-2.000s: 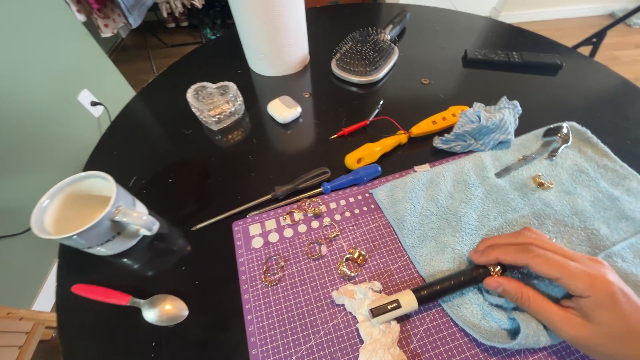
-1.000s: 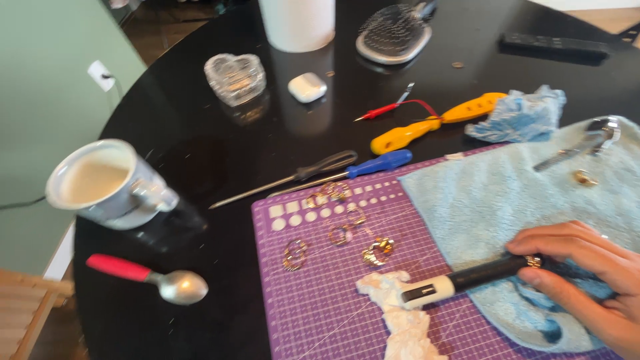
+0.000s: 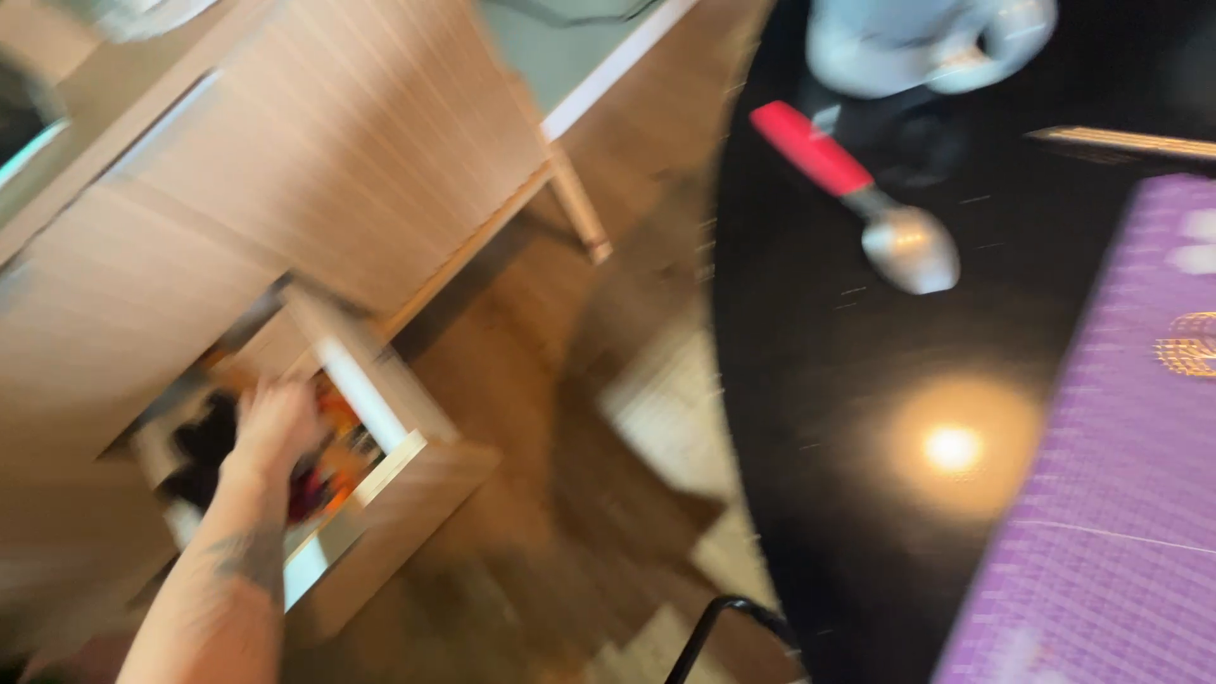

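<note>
My left hand (image 3: 278, 418) reaches down into an open wooden drawer (image 3: 399, 503) of a cabinet at the left. Its fingers are blurred, and whether they hold anything cannot be told. Orange, red and black items (image 3: 334, 475) lie in the drawer around it, too blurred to name. My right hand is out of view. On the black table at the right rests a spoon with a red handle (image 3: 817, 150), below a mug (image 3: 912, 47). A purple cutting mat (image 3: 1092, 494) fills the right edge, with a gold-coloured ring-like piece (image 3: 1192, 347) on it.
The wooden cabinet (image 3: 285, 171) stands left of the round black table (image 3: 826, 380), with a strip of wood floor (image 3: 494, 408) between them. A black curved metal bar (image 3: 730, 603) shows near the table's lower edge. A pale wall and a cable are at the top.
The view has swung far to the left and down. My left hand and the open drawer have come into view. My right hand, the black-and-white pen-like tool and the blue towel have left it.
</note>
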